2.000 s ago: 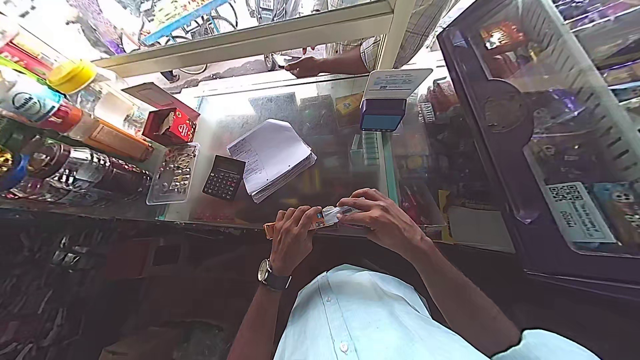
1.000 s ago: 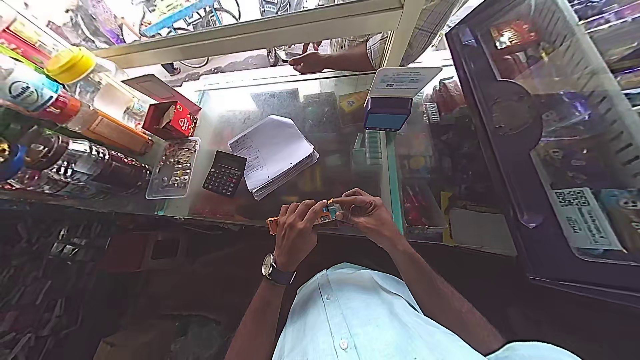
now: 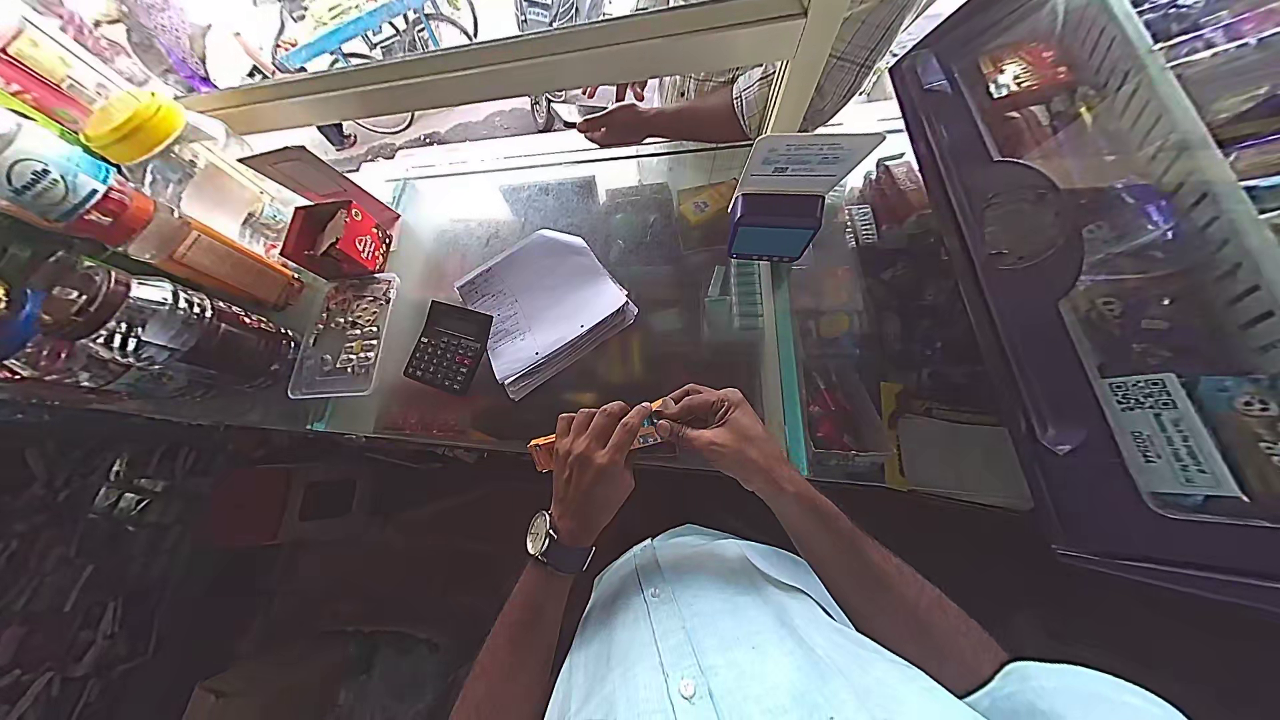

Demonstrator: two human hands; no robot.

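My left hand, with a watch on its wrist, grips a small orange box at the near edge of the glass counter. The fingers of my right hand pinch together at the box's right end, where a bit of blue shows; what exactly they hold is hidden. Beyond my hands lie a stack of written papers and a black calculator. A payment device with an upright card stands farther back.
On the left are a clear tray of small items, a red box, a yellow-lidded jar and bottles. A large dark-framed display case stands right. Across the counter, another person's hand shows.
My right hand's fingers have shifted at the right end of the box, and an orange part now shows between my hands. My left hand keeps its hold.
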